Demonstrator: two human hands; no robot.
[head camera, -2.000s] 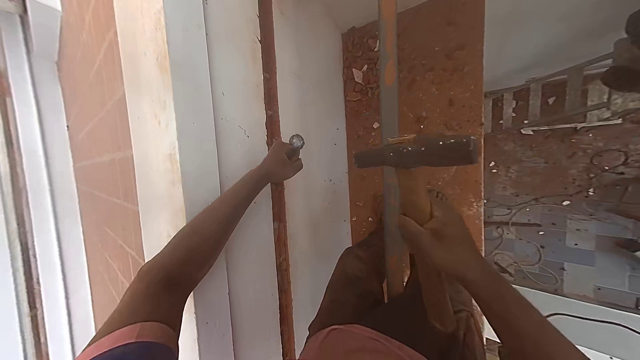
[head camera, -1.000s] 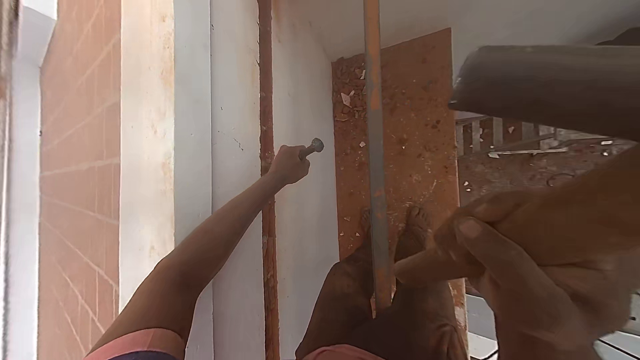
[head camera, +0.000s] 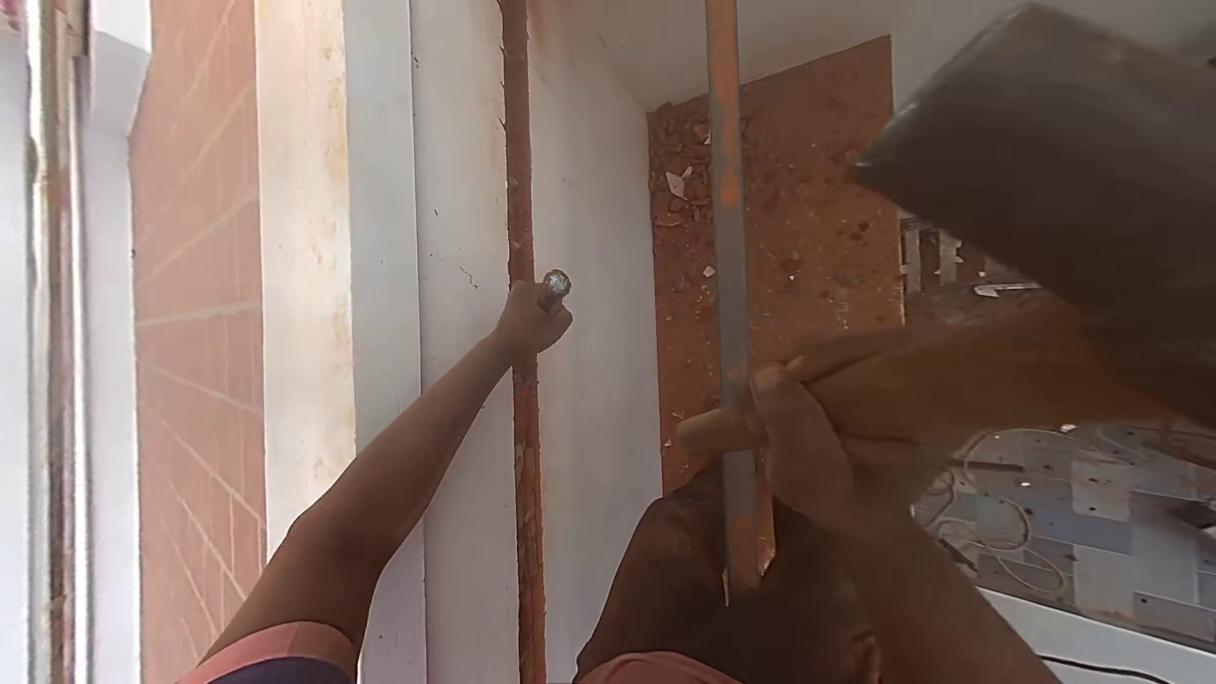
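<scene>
My left hand (head camera: 534, 321) is closed round a metal chisel (head camera: 557, 283), whose round struck end shows above the fist. It is at a narrow reddish groove (head camera: 522, 437) cut along the white wall; the chisel's tip is hidden by the hand. On the right, my right hand (head camera: 817, 437) grips the wooden handle of a hammer (head camera: 1035, 180). The large dark hammer head is raised close to the camera at the upper right, blurred, well apart from the chisel. The handle's end sticks out past the fist, over a metal bar.
The long grey and rusty metal bar (head camera: 730, 237) runs between the wall and my right hand. A reddish, dusty surface (head camera: 807, 218) with rubble lies below. Farther down at right are floor tiles (head camera: 1102, 541) and loose cables (head camera: 1012, 532). A brick-patterned surface (head camera: 199, 332) is at left.
Two seconds ago the hammer head was over the metal bar near my legs; it has come up and right, close to the camera. My left hand has stayed at the groove with the chisel.
</scene>
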